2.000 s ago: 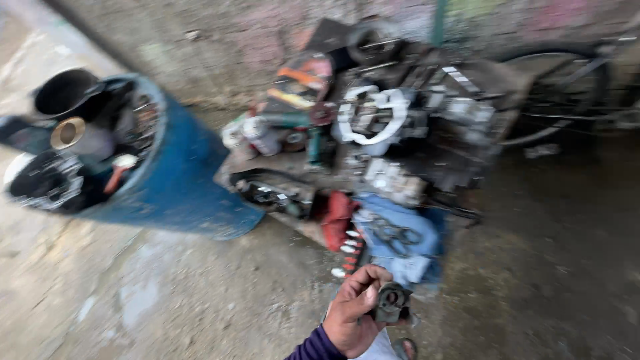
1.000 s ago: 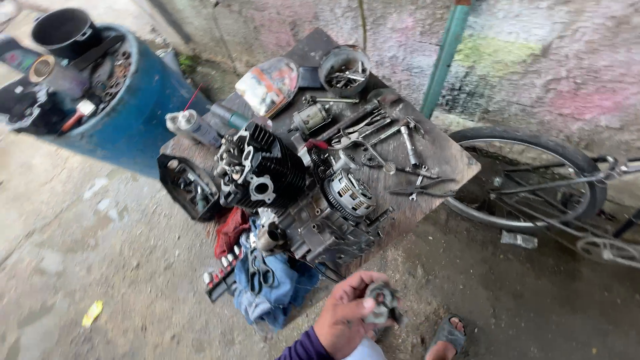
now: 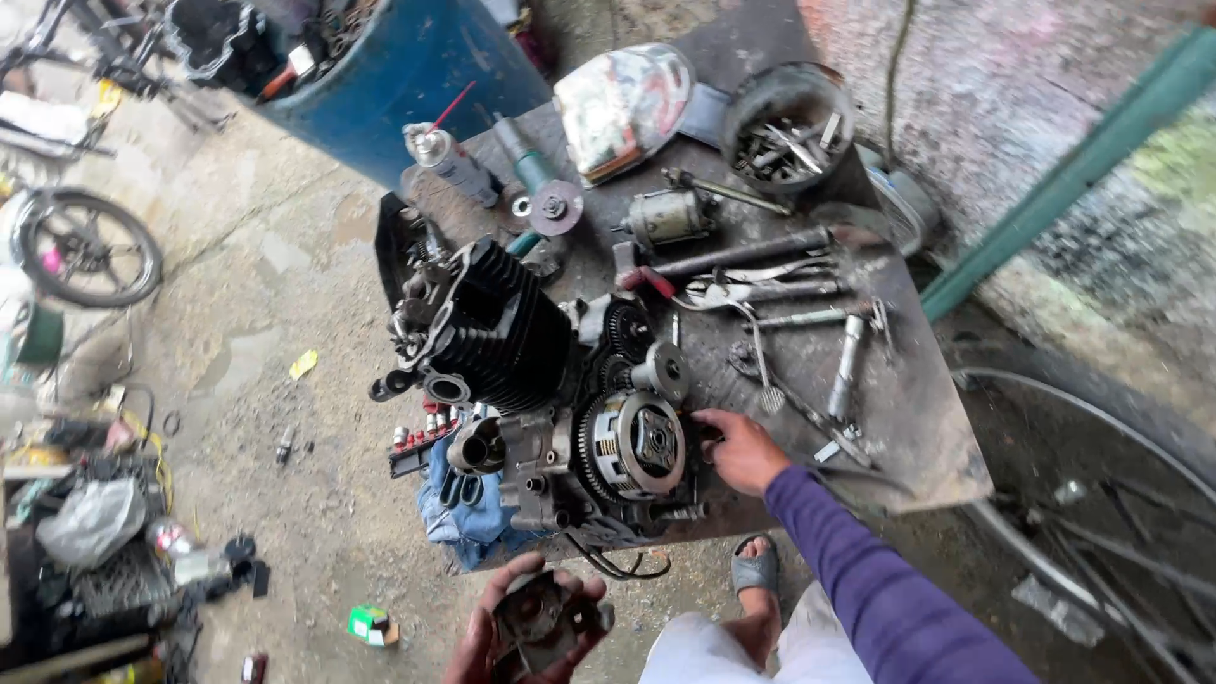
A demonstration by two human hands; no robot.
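A motorcycle engine with a black finned cylinder (image 3: 508, 328) lies on the work table; its clutch assembly (image 3: 638, 444) and gears are exposed and face up. My left hand (image 3: 532, 627), at the bottom of the view, holds a small dark metal part (image 3: 541, 617) on its fingers, off the table's edge. My right hand (image 3: 741, 448) reaches in from the lower right, its fingertips at the engine's edge just right of the clutch. Whether those fingers grip anything is hidden. A round metal gear cover (image 3: 662, 370) sits above the clutch.
Behind the engine lie an angle grinder (image 3: 546, 190), a spray can (image 3: 451, 166), a starter motor (image 3: 670, 217) and a bowl of metal parts (image 3: 788, 128). Hammer, pliers and wrenches (image 3: 798, 285) lie right. A blue drum (image 3: 418, 85) stands beyond the table; a bicycle wheel (image 3: 1092, 427) is at right.
The view has shifted closer over the table. My right hand has come into view at the engine. The hand with the small metal part is now at the bottom, below the engine.
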